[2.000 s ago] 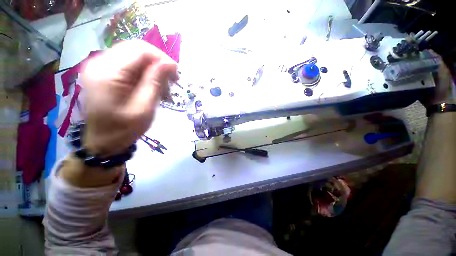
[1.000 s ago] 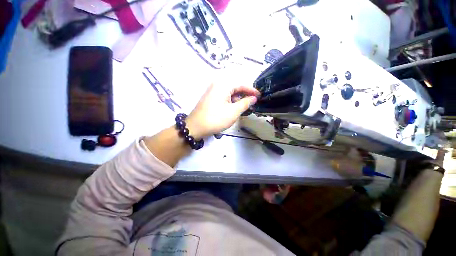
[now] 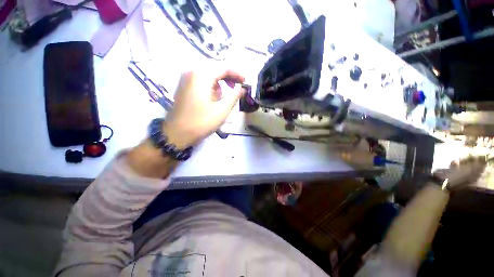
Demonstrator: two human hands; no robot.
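The white sewing machine (image 3: 374, 81) lies across the table, its dark open end (image 3: 295, 67) facing left. My left hand (image 3: 203, 105) is just left of that end, thumb and forefinger curled close together beside a small dark part; whether they grip it I cannot tell. My right hand (image 3: 468, 172) is at the far right, blurred, beyond the machine's right end; its fingers are unclear. A small dark-handled screwdriver (image 3: 283, 143) lies below the open end. The loose face plate (image 3: 197, 27), dark parts upward, lies at the top.
Thread snips (image 3: 149, 84) lie left of my left hand. A black smartphone (image 3: 70, 94) with a red-and-black charm (image 3: 95, 149) lies at the left. A black-handled screwdriver (image 3: 47, 27) lies by pink and magenta scraps (image 3: 111, 10). The table's grey front edge (image 3: 216, 181) runs before me.
The view has turned onto the machine's open end. My left hand has come down from above the scraps to that end. My right hand has left the machine's right end, moving outward.
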